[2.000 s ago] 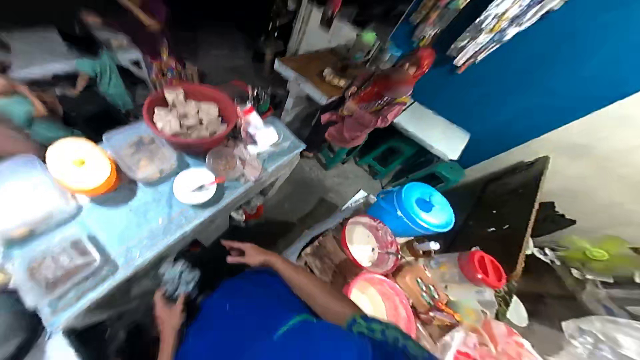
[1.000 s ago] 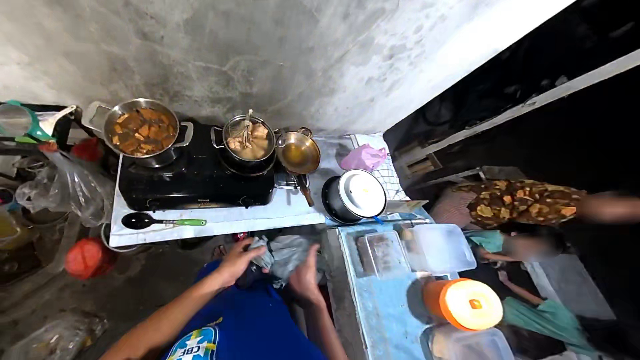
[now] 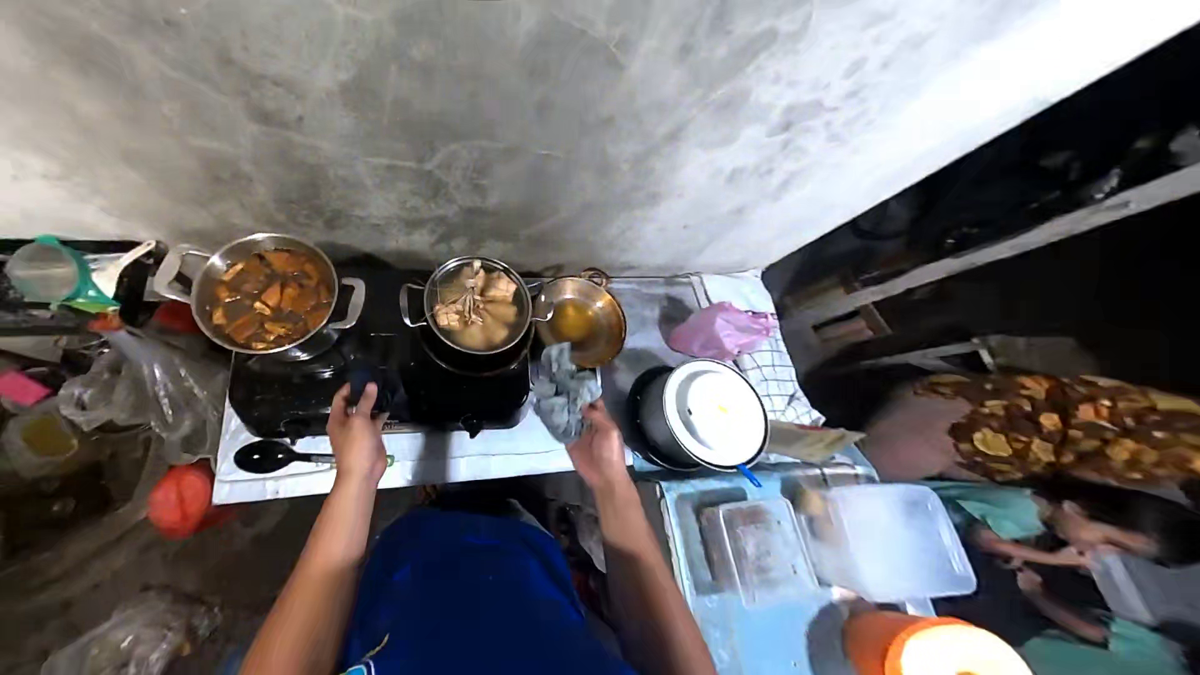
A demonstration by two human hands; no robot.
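Observation:
My right hand (image 3: 600, 442) grips a crumpled grey cloth (image 3: 562, 394) at the stove's right end, just below a pan of yellowish liquid (image 3: 577, 323). Over the front of the black gas stove (image 3: 469, 403) is my left hand (image 3: 358, 439), its fingers curled by a dark shape; whether it holds this is unclear. A two-handled steel pot of pale chunks in broth (image 3: 476, 305) sits on the right burner. The larger steel pot with brown chunks in liquid (image 3: 265, 293) stands at the stove's left. A black ladle (image 3: 267, 457) lies in front, its handle partly behind my left hand.
Right of the stove are a pink plastic bag (image 3: 722, 330) and a pot with a white lid (image 3: 714, 412). The blue table (image 3: 694, 581) bears clear plastic containers (image 3: 891, 539) and an orange tub (image 3: 937, 647). A concrete wall (image 3: 469, 122) stands behind. People are at the right.
The view has swung from the tables to the stove. Since one second ago my hands have moved apart and forward over the stove's front, the grey cloth now with my right hand only.

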